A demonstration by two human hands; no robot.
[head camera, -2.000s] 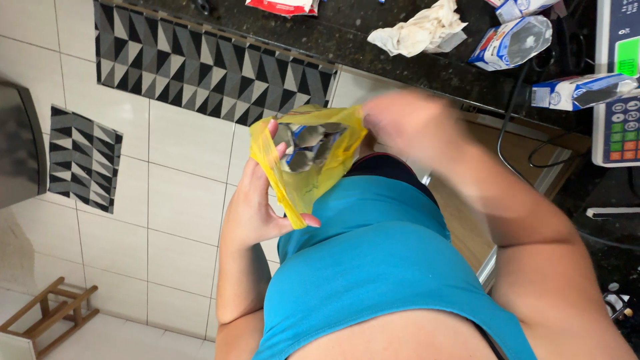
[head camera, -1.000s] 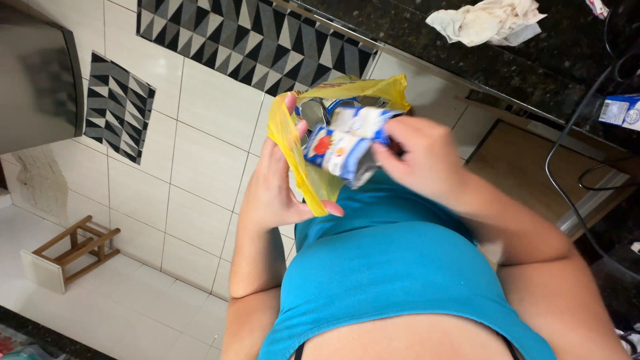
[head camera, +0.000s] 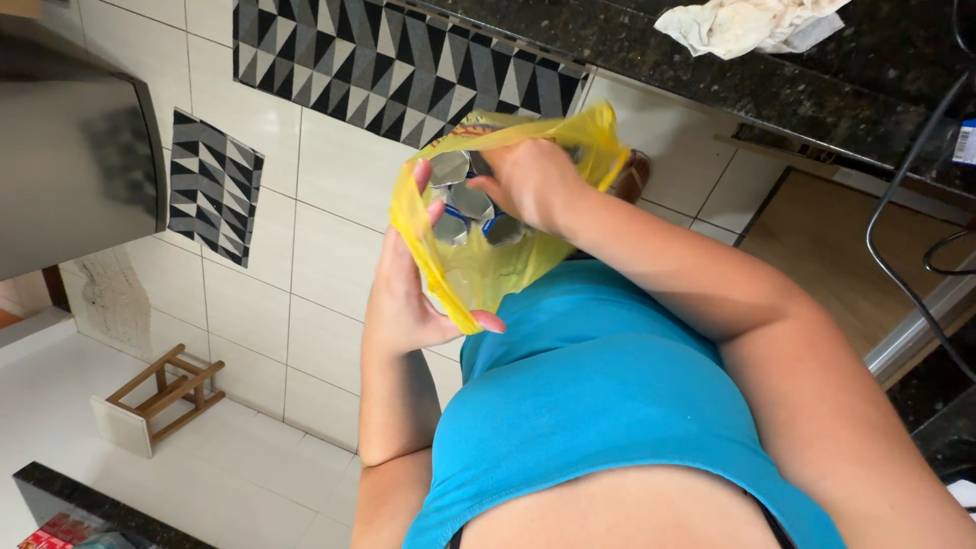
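My left hand point(head camera: 412, 290) holds up the rim of a yellow plastic bag point(head camera: 488, 267), its thumb and fingers spread along the edge. Inside the bag stand several crumpled cartons point(head camera: 471, 200) with silvery ends and some blue on their sides. My right hand point(head camera: 534, 179) reaches through the bag's mouth, over the cartons; its fingertips are hidden, so whether it grips a carton cannot be seen.
At the upper right, a dark granite counter point(head camera: 610, 46) bears a crumpled whitish cloth or paper point(head camera: 743, 27) and a black cable point(head camera: 877, 198). Patterned mats point(head camera: 213, 187) and a wooden stool point(head camera: 171, 393) are on the left. A sandalled foot point(head camera: 633, 175) shows beyond the bag.
My right hand has brought a blue and white carton to the bag and is now inside its mouth. My left hand keeps hold of the rim. The view has shifted.
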